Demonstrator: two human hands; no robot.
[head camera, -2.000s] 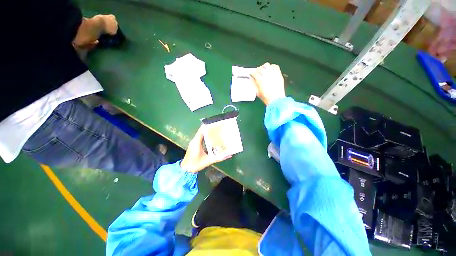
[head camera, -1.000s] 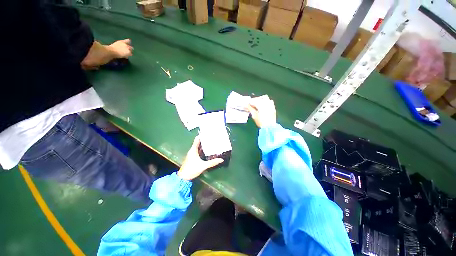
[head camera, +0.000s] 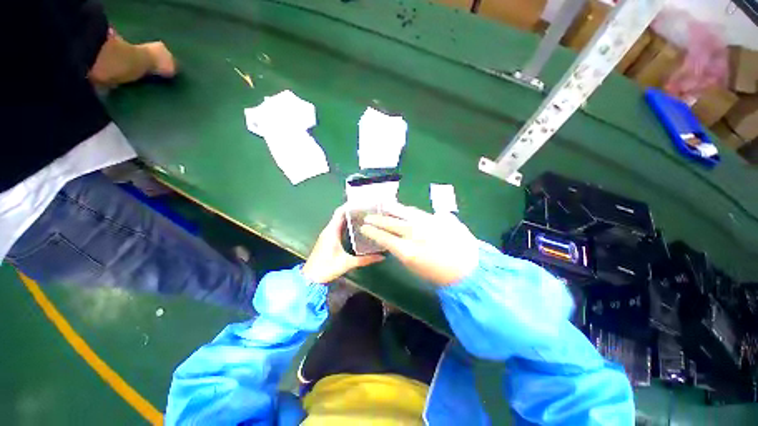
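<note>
My left hand (head camera: 331, 252) holds an open retail box (head camera: 374, 193) from its left side and below, in front of me over the bench edge. The box shows a dark rim at its far end and pale contents. My right hand (head camera: 424, 243) lies over the box with its fingers on the opening; whether it grips anything there is hidden. White leaflets (head camera: 381, 139) lie beyond the box. A second spread pile of white leaflets (head camera: 291, 137) lies further left. A small white card (head camera: 444, 198) lies to the right of the box.
Black retail boxes (head camera: 615, 266) are heaped at the right. A perforated metal upright (head camera: 573, 91) stands beyond them. A blue tray (head camera: 680, 125) holds small items at the far right. Another person (head camera: 50, 100) stands at the left, one hand on the bench (head camera: 199, 158). Cartons (head camera: 511, 10) are behind.
My right hand has moved from the right leaflet pile to the box opening. The box is still in my left hand. The small white card now shows. The camera view has shifted.
</note>
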